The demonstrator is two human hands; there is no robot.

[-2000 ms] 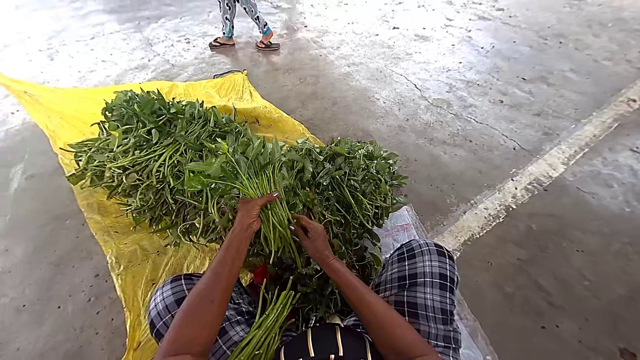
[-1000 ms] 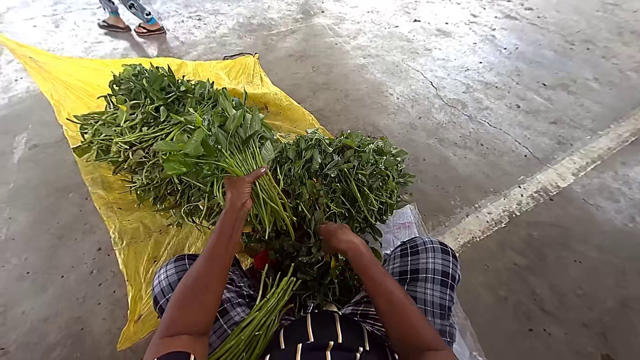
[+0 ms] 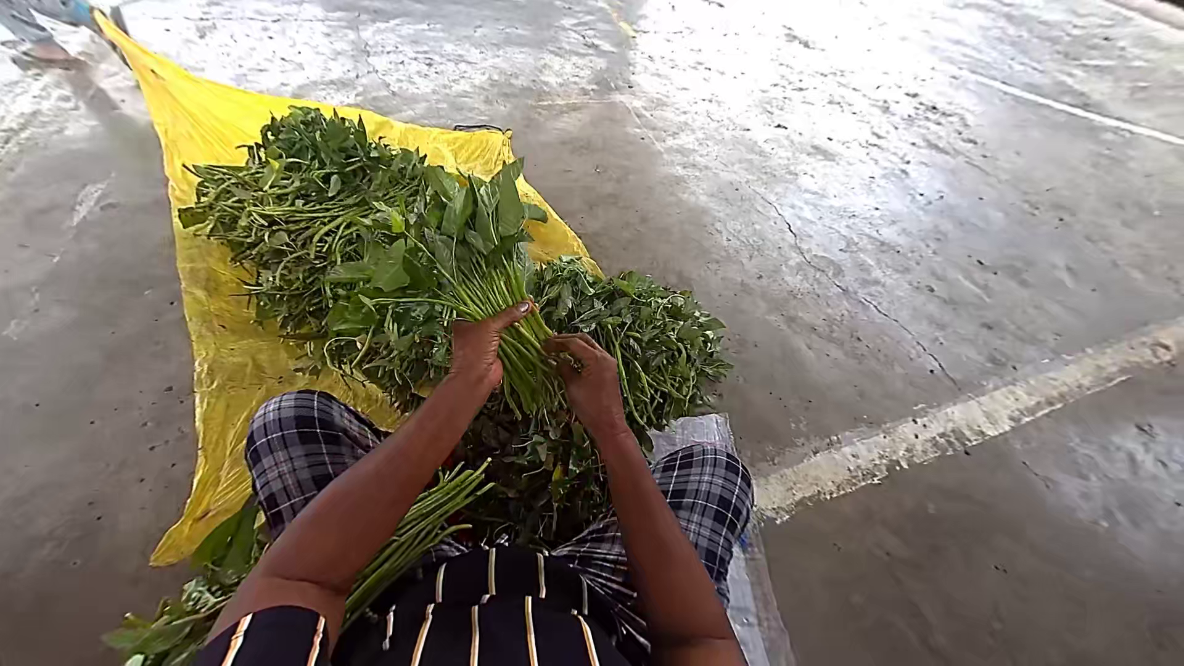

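My left hand [image 3: 483, 347] grips a bunch of long-stemmed leafy greens [image 3: 486, 268], thumb across the stems, leaves pointing away from me. At the lower stems of that bunch, my right hand [image 3: 587, 375] has its fingers bent against the stem side; whether it pinches a stem is hard to tell. Beyond and beside both hands lies a large heap of the same greens [image 3: 305, 222], with a further pile [image 3: 675, 342] to the right. Another bundle of green stems [image 3: 416, 532] rests by my left thigh, partly under my left forearm.
A yellow plastic sheet [image 3: 222, 314] lies under the heap on the concrete floor [image 3: 879, 231]. A whitish plastic sheet [image 3: 754, 592] is beside my right leg. My knees in plaid cloth [image 3: 310, 444] flank the work. A blurred person's foot [image 3: 51, 55] shows at top left.
My right hand has come up from the dark leaves to the stems of the bunch in my left hand. The other person has moved left, toward the frame's corner.
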